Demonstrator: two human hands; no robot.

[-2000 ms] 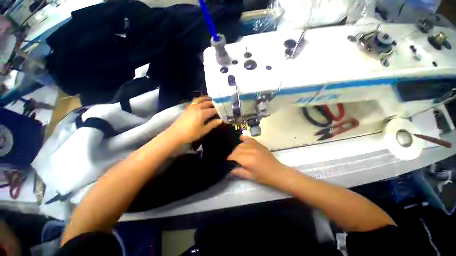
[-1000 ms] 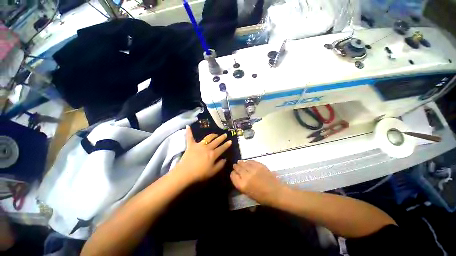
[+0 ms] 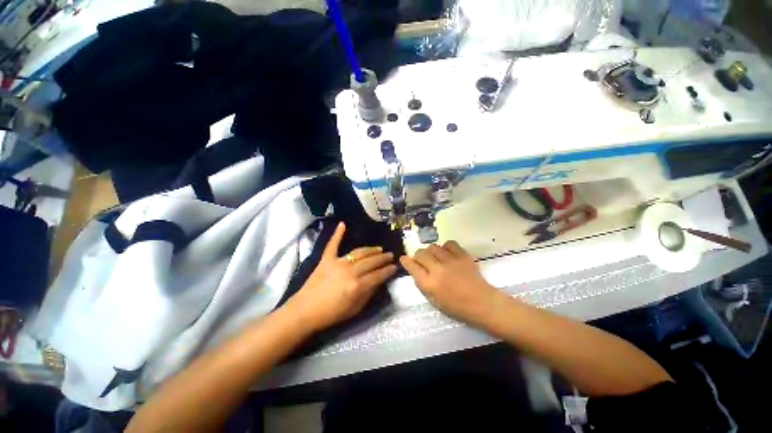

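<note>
The dark fabric (image 3: 360, 216) lies under the presser foot (image 3: 401, 221) of the white sewing machine (image 3: 542, 127). It joins a white panel with dark strips (image 3: 195, 262) spread to the left. My left hand (image 3: 343, 283) lies on the dark fabric, fingers spread, a ring on one finger, just in front of the needle area. My right hand (image 3: 442, 272) is bent at the fabric's right edge, its fingertips close to the presser foot. Whether its fingers pinch the edge cannot be told. The needle tip is too small to see.
Scissors (image 3: 542, 203) and reddish snips (image 3: 563, 224) lie under the machine arm. A white disc (image 3: 669, 237) with a brown stick across it lies at the right. A heap of dark garments (image 3: 195, 76) is behind left. A blue rod (image 3: 345, 38) stands on the machine head.
The dark fabric in front of the needle no longer hangs over the table edge as it did. My left hand is slightly lower, and my right hand has shifted slightly up and right.
</note>
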